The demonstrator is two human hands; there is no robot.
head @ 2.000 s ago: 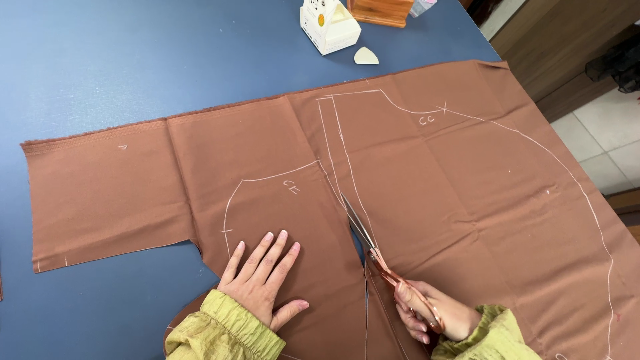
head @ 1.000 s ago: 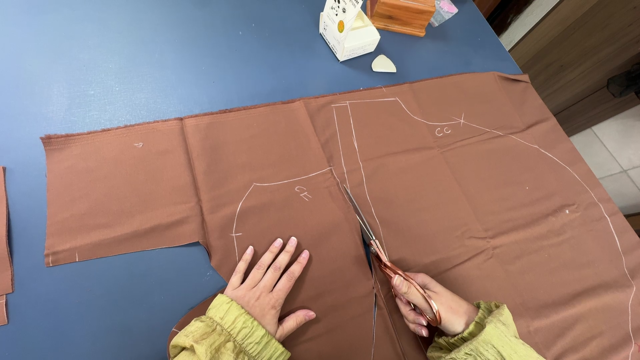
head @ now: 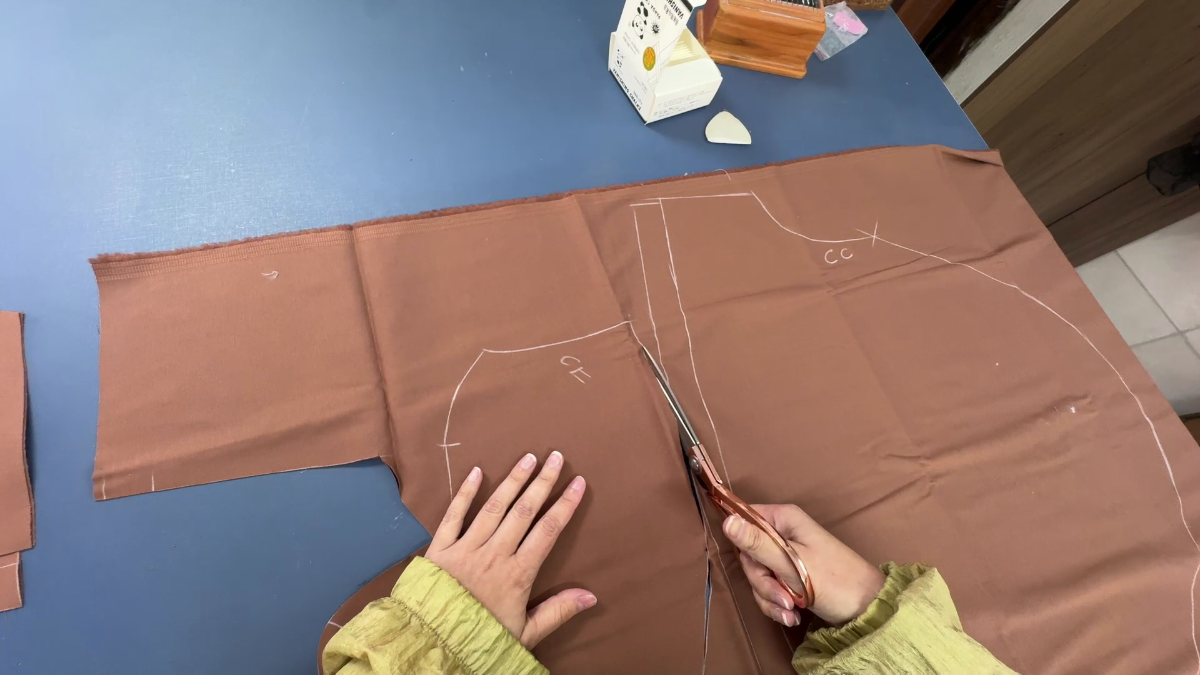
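Observation:
Brown fabric with white chalk pattern outlines and letters lies spread out. My right hand, low and right of centre, grips the copper-coloured handles of fabric scissors. Their blades point up and left at the fabric, beside a chalk line, with the tip near the upper corner of the left outline. A cut slit runs below the blades toward the bottom edge. My left hand rests flat on the fabric left of the slit, fingers spread, inside the left outline. Green sleeves cover both wrists.
On the blue table, beyond the fabric, stand an open white box and a wooden holder. A piece of tailor's chalk and a small plastic bag lie near them. Another brown fabric piece is at the left edge.
The scissors' blades, spread apart two seconds ago, now look closer together. My left hand stays flat on the fabric. The view has shifted somewhat.

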